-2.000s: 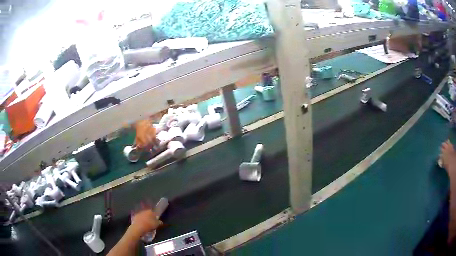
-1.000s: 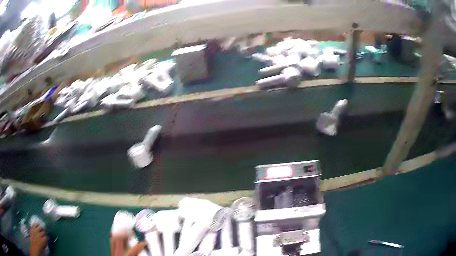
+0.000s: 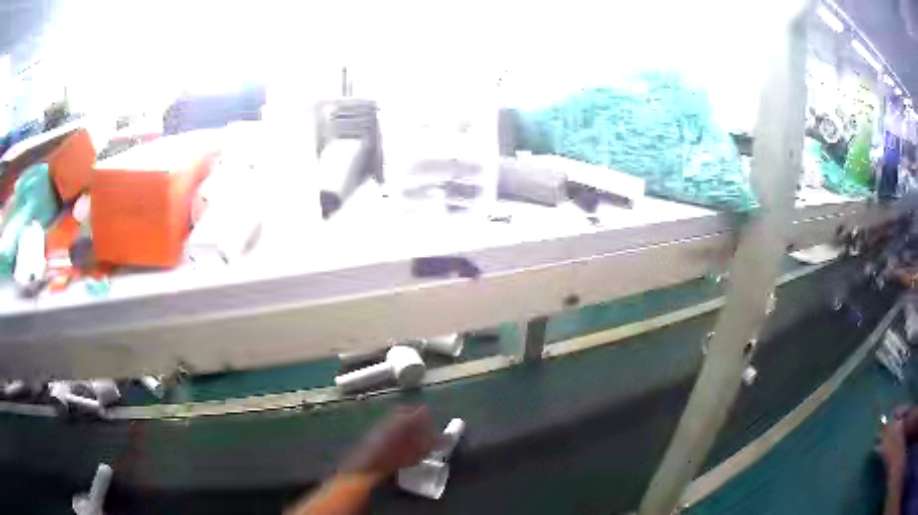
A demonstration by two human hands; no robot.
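Note:
My left hand point(image 3: 403, 439) reaches from the bottom edge over the dark green conveyor belt. It is blurred, at the upper left of a white handheld fan point(image 3: 428, 477) lying on the belt. The fan's drum head is towards me and its handle points up and right. Hand and fan overlap in view; I cannot tell if the fingers grip it. My right hand is not in view. Another white fan point(image 3: 99, 491) lies on the belt at the lower left.
White fans point(image 3: 377, 373) lie beyond the belt, under the pale shelf beam point(image 3: 302, 327). A pale post point(image 3: 725, 352) crosses the belt at right. Orange boxes point(image 3: 141, 211) and a teal heap point(image 3: 644, 136) are on the shelf. Another person's hand point(image 3: 894, 439) is at the far right.
The view has swung up from the bench, so the screw feeder and the row of fans have left the picture. My left hand now reaches over the belt beside a fan.

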